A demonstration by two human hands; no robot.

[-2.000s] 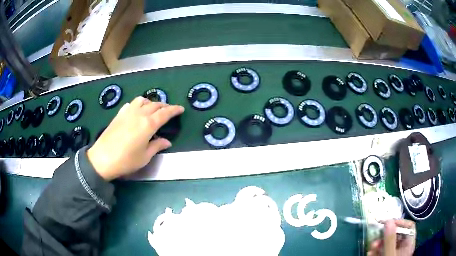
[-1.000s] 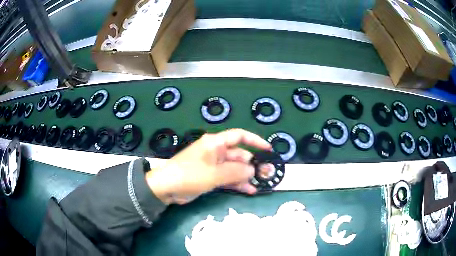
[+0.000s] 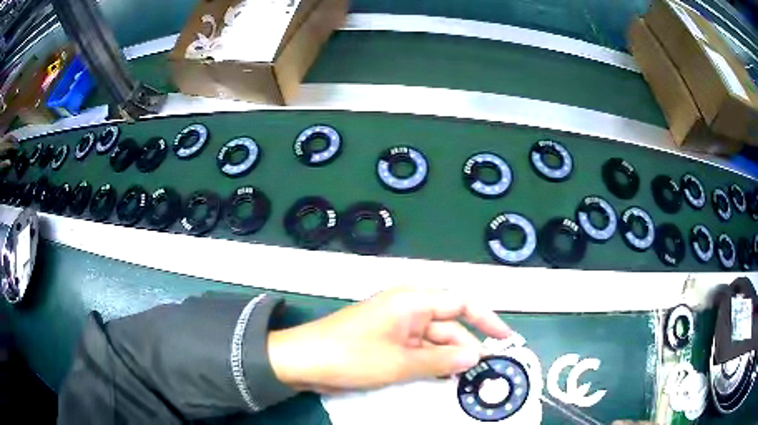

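My left hand (image 3: 391,340) comes in from the left in a dark sleeve and holds a black ring (image 3: 519,388) between thumb and fingers at its upper left edge. The ring bears a pale grey-blue, dotted C-shaped band. It is over the right part of a white pile of C-pieces (image 3: 391,404), which shows through its hole. Thin metal tweezers (image 3: 572,410) show beside the ring at the lower right, cut off by the bottom edge. My right hand is nearly all out of the picture; only a faint skin-coloured sliver shows at the bottom edge.
Rings, plain and banded, lie in rows on the green belt (image 3: 440,224) behind a pale rail (image 3: 208,256). Loose C-pieces (image 3: 588,382) lie right of the pile. A metal dish (image 3: 731,386) with a dark pad is at right. Cartons (image 3: 237,79) stand at the back.
My left hand has brought a black ring from the belt down over the white pile. The ring now shows a pale band. The tweezers are beside it. The view has shifted.
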